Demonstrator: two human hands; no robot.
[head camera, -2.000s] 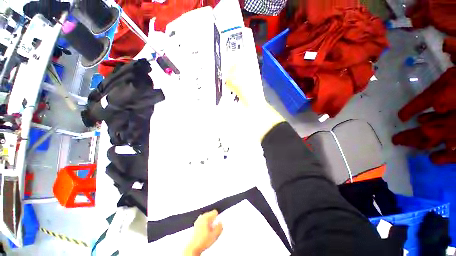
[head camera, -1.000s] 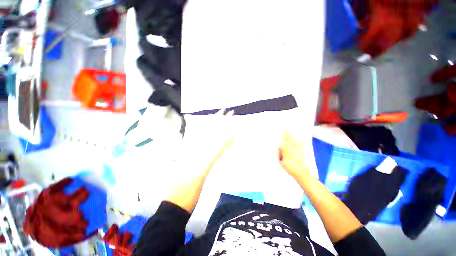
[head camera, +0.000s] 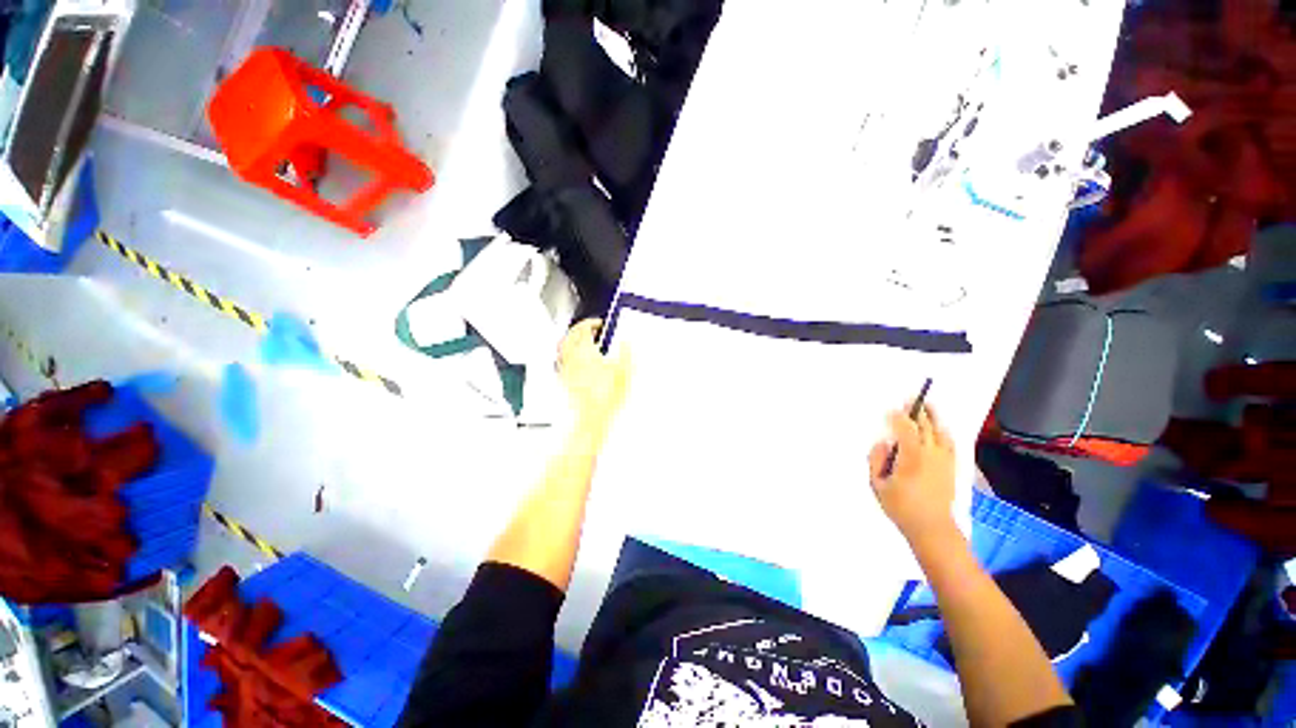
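The black cut panel (head camera: 796, 329) shows as a thin dark strip across the white tabletop, beyond a white sheet (head camera: 753, 427) that blends into the table. My left hand (head camera: 594, 373) is at the left end of the strip, at the table's left edge, with its fingers on the sheet's corner; whether it grips anything is unclear. My right hand (head camera: 917, 462) holds a thin dark pen (head camera: 910, 427) over the right part of the sheet, below the strip's right end.
Black garments (head camera: 583, 142) lie along the table's left edge, beside a white cloth bundle with a green band (head camera: 498, 306). A red stool (head camera: 320, 135) stands at the upper left. Blue crates (head camera: 1137, 569) with dark cloth are at the right. The sewing machine area (head camera: 995, 157) is at the far end.
The view has turned and the table now slants. The dark strip is narrower and runs nearly across the table. My left hand has moved to the left edge, and the pen now shows in my right hand.
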